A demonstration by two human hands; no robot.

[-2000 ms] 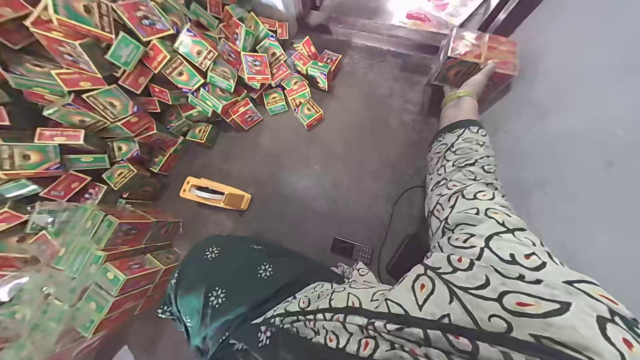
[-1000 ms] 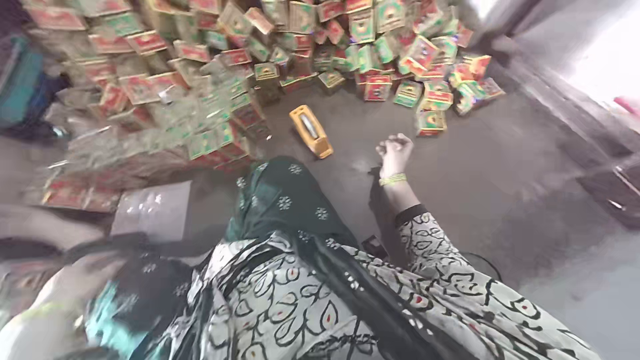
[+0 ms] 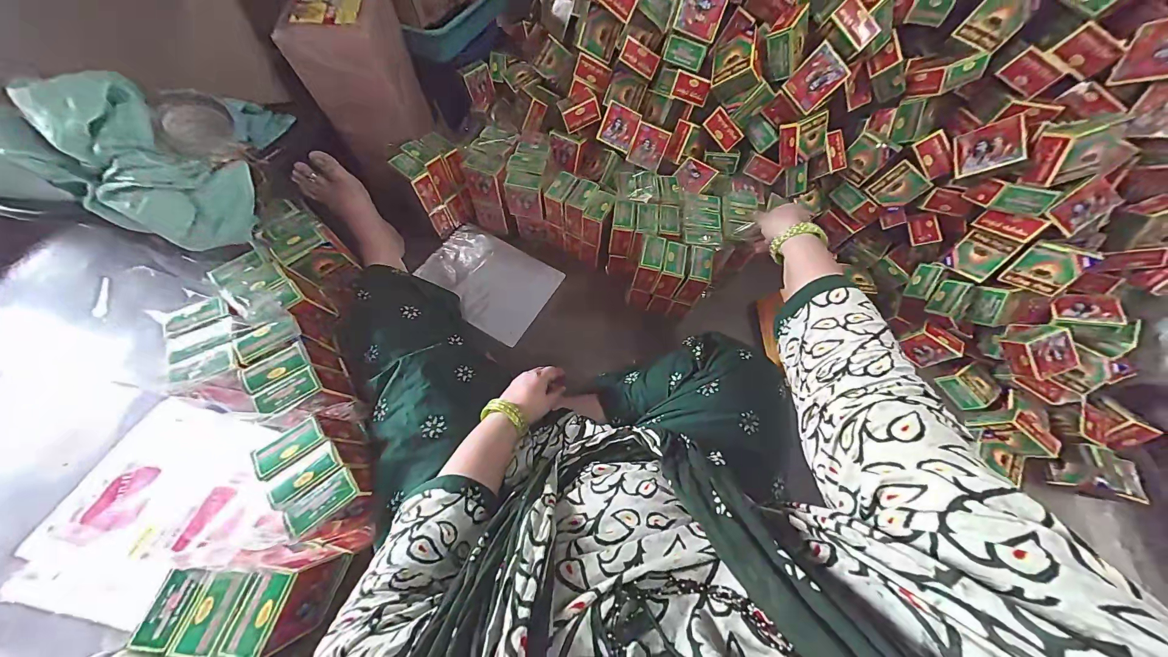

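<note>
My left hand, wearing a yellow-green bangle, rests in my lap over the dark green trousers, its fingers curled; whether it holds anything is not clear. My right hand reaches forward to the right end of a row of wrapped red and green boxes. Its fingers touch or sit right beside the clear wrap of a bundle, and their grip is too blurred to tell. Loose red and green cartons lie heaped beyond and to the right of that hand.
Clear plastic sheets lie before my lap. More wrapped boxes line my left side, beside a printed white sheet. A teal cloth, a brown carton and a blue tub stand farther off. A yellow-orange tool is partly behind my right sleeve.
The view has swung strongly left. My right hand, on a red packet at the far right two seconds ago and off it one second ago, is now at the row of wrapped boxes.
</note>
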